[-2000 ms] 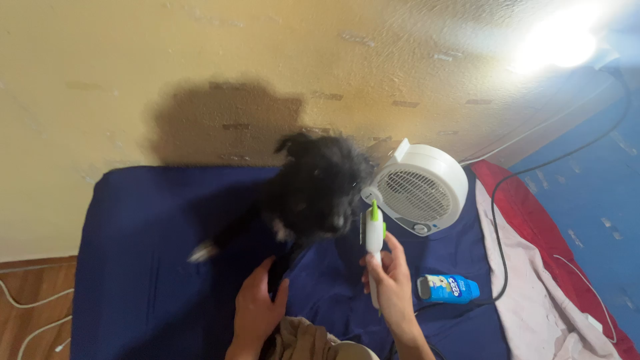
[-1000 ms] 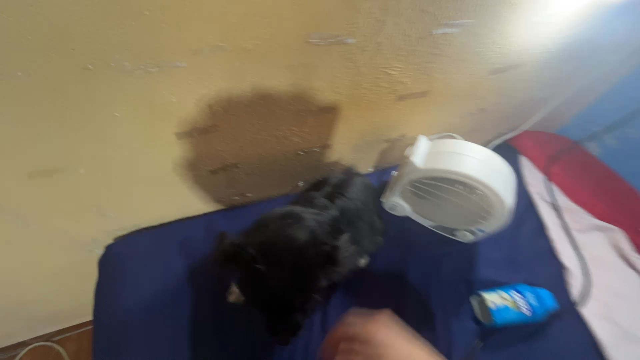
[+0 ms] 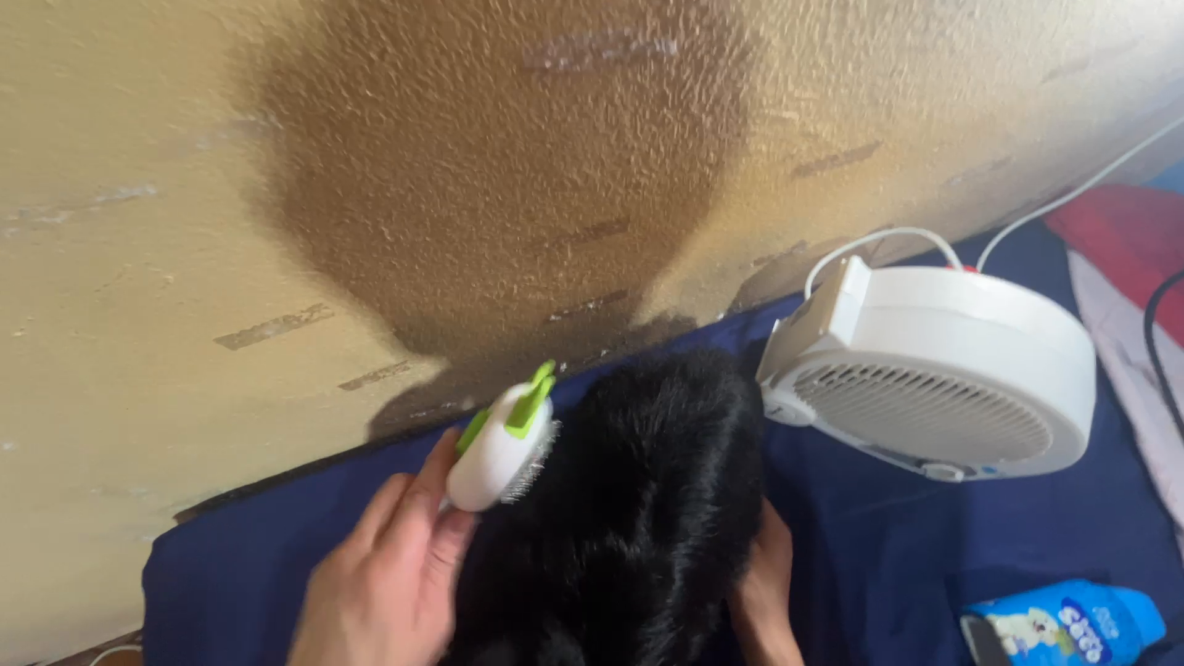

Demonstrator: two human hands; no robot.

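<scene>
A slicker brush (image 3: 504,453), white with green parts and fine metal bristles, is gripped in my left hand (image 3: 393,555), its bristle side turned to the dog's fur. The black dog (image 3: 638,518) is on the dark blue cloth, its glossy coat filling the lower middle of the view; I cannot make out its head. My right hand (image 3: 766,587) lies against the dog's right-hand side in the view, its fingers largely hidden by the fur.
A white fan heater (image 3: 934,370) stands right of the dog, with a white cable behind it. A blue bottle (image 3: 1064,624) lies at the lower right. The textured wall (image 3: 499,185) borders the blue cloth (image 3: 231,555). Red and pale fabrics and a black cable lie far right.
The brush was in my right hand two seconds ago and is now in my left. The dog's face, visible then, no longer shows. The view is closer to the dog.
</scene>
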